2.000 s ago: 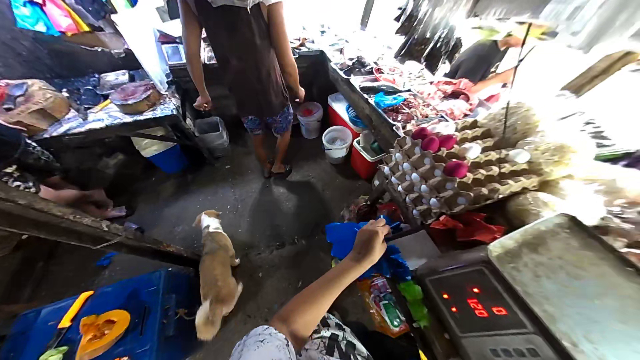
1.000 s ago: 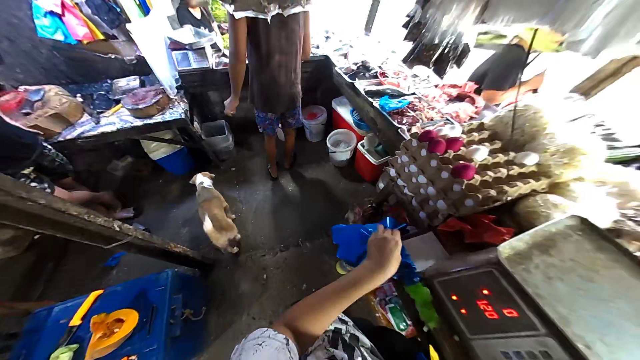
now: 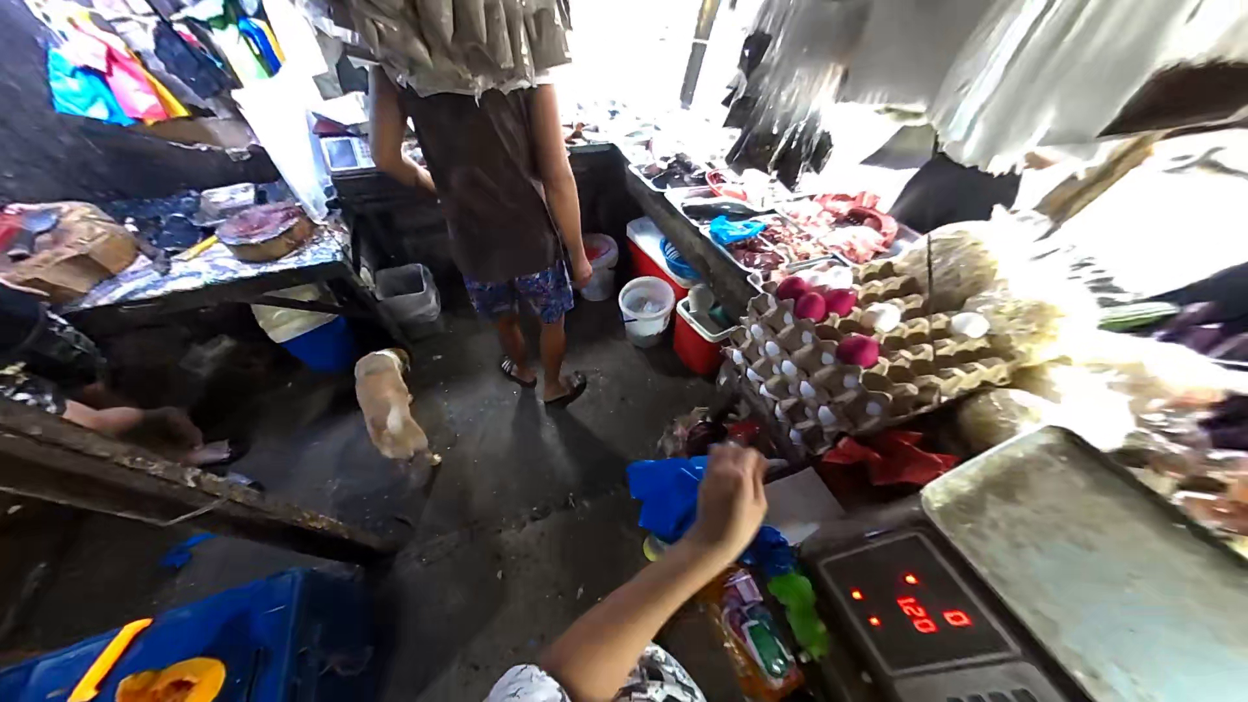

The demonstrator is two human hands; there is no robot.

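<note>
My left hand [image 3: 736,497] is at the centre right with its fingers curled, over blue plastic bags [image 3: 671,492]; whether it grips one is hidden. My right hand is out of view. Just right of my left hand lies a pale flat board [image 3: 801,502]. Below it are a green plastic piece [image 3: 799,609] and a clear package with coloured contents [image 3: 760,639]. A digital scale with lit red digits [image 3: 916,604] and a metal tray [image 3: 1092,556] stand to the right.
Stacked egg trays [image 3: 877,356] hold white and pink eggs beyond my hand. A person [image 3: 478,195] stands ahead near buckets [image 3: 646,307] and a red cooler [image 3: 697,341]. A dog [image 3: 390,405] is on the floor. A blue container [image 3: 244,634] bears a cut squash [image 3: 174,682] and a yellow-handled knife [image 3: 109,658].
The dog has moved away from me, and now faces away. The standing person has one arm bent forward. My left hand stays by the blue plastic.
</note>
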